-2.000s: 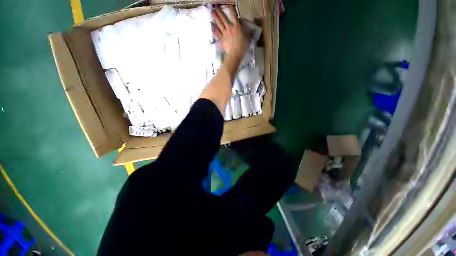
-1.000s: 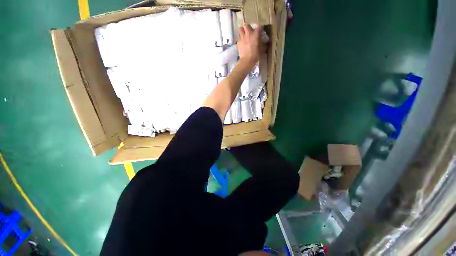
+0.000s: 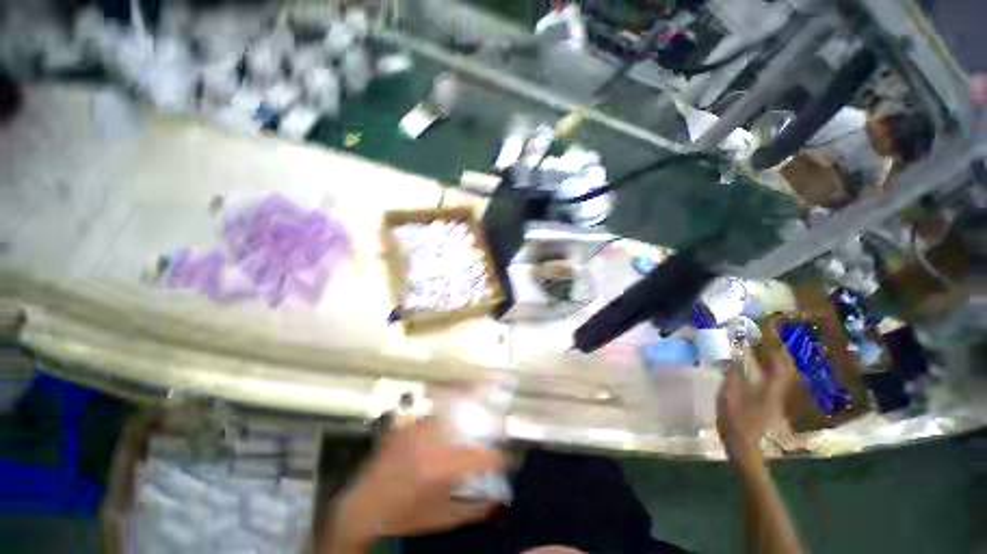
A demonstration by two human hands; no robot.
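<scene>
The view is blurred. My left hand (image 3: 417,476) is at the bench's front edge, closed around white plastic pieces (image 3: 476,417) that stick out above and to the right of the fingers. My right hand (image 3: 754,398) is raised at the right end of the bench. A small white round part (image 3: 742,333) shows at its fingertips; whether the fingers grip it cannot be told. The floor carton (image 3: 121,487) at the lower left holds many white pieces.
A black electric screwdriver (image 3: 639,306) hangs over the bench (image 3: 119,233). A small carton (image 3: 395,260) of white parts stands beside the feeder (image 3: 552,271). Purple-pink parts (image 3: 284,247) lie left. Blue cylinders (image 3: 814,368) sit in a carton at right. White units (image 3: 292,65) lie behind.
The view has turned from the floor carton to the bench. My left hand has left the carton and now holds white pieces at the bench edge. My right hand has come into view.
</scene>
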